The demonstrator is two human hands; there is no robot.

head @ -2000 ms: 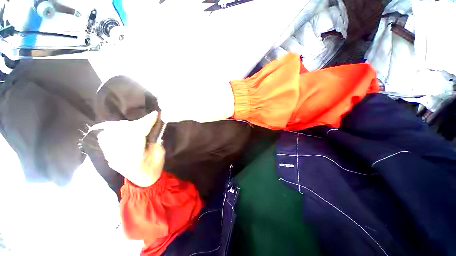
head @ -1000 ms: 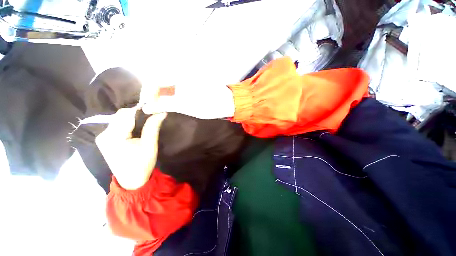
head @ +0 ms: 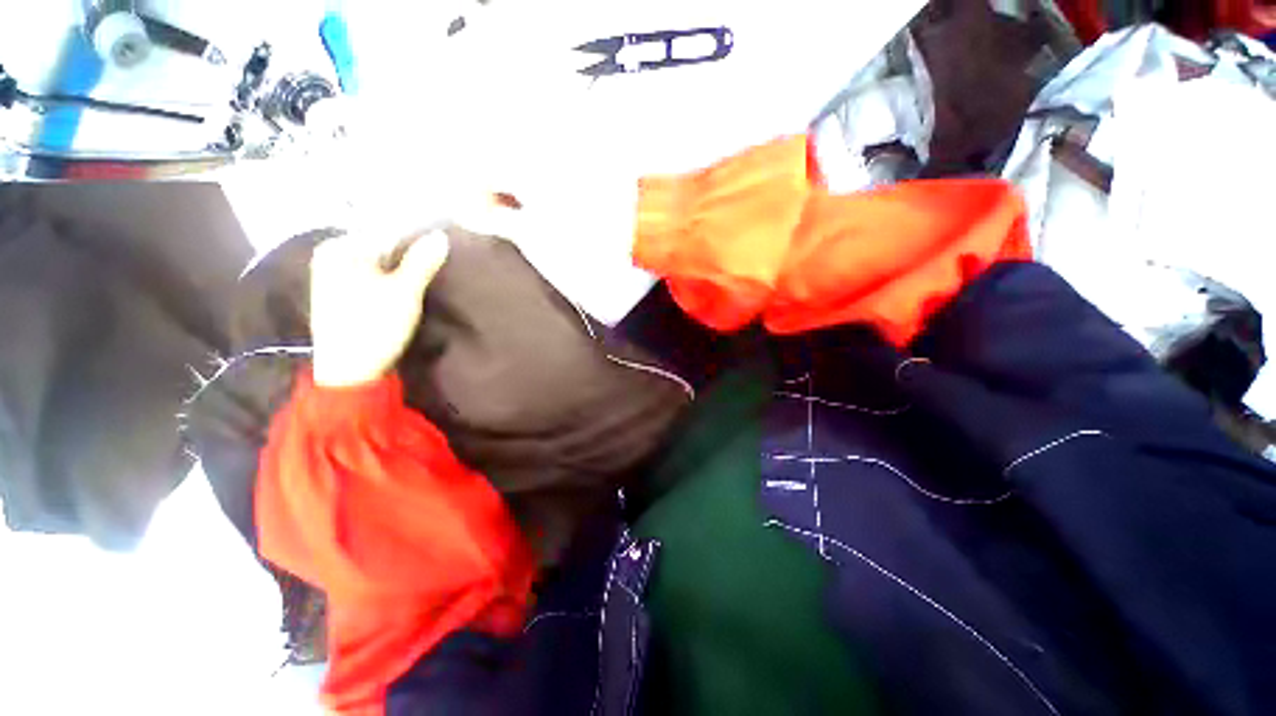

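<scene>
A dark brown garment (head: 525, 371) lies bunched across the table's near left and my lap, with loose pale threads along its left edge. My left hand (head: 367, 301) is on its upper part, thumb and fingers closed on the cloth. My right forearm comes in from the right in an orange sleeve cover (head: 721, 238). Beyond its cuff my right hand is washed out against the white table, so its fingers cannot be made out. A small reddish-orange patch (head: 504, 200) shows just beyond the brown cloth.
Black thread snips (head: 658, 51) lie flat at the table's top centre. Metal parts of the sewing machine (head: 294, 101) with blue stripes are at upper left. White and brown bundles (head: 1119, 168) are at right. More brown-grey cloth (head: 105, 322) spreads at far left.
My left hand has moved up, away from my lap, and the brown cloth beside it is more spread. The reddish patch has shifted up and right. The snips show more fully.
</scene>
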